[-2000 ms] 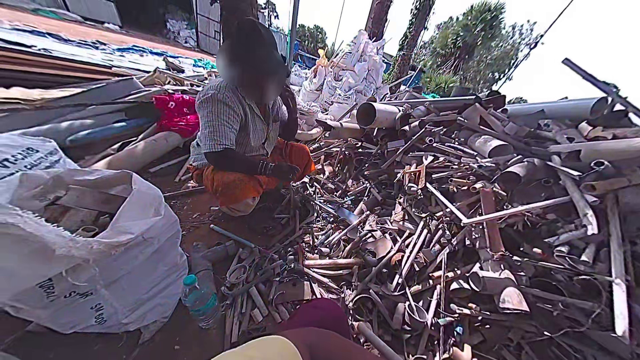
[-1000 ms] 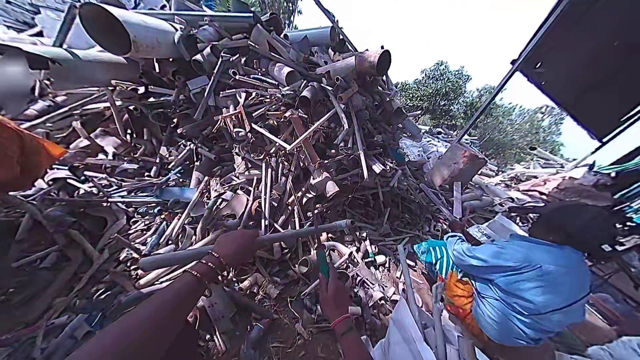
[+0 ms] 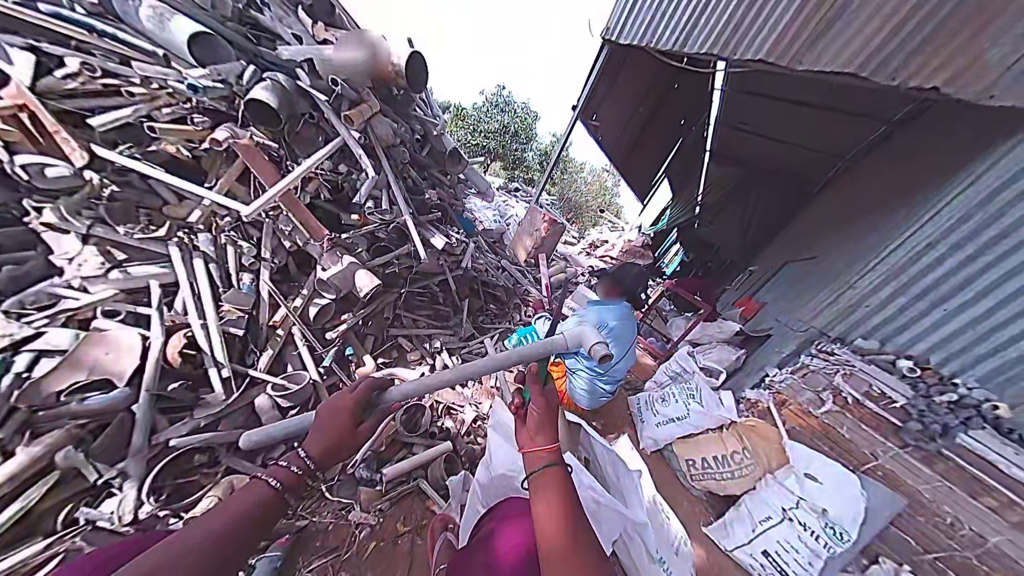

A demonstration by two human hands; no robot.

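My left hand is closed around a long grey plastic pipe, near its lower left end. The pipe slants up to the right and has a bent fitting at its far end. Just below that fitting, my right hand grips a tool with a green handle. A dark, narrow part of the tool stands upright behind the pipe; its exact kind cannot be told. White woven sacks lie below and beside my right forearm.
A tall heap of scrap pipes rises at left and centre. A person in a light blue shirt sits ahead, beyond the pipe's fitting. Filled sacks and bundled thin lengths lie at right, beside a corrugated metal wall.
The view has turned far to the right. The pipe in my left hand now shows a bent fitting at its far end. The tool is in my right hand one second ago and now.
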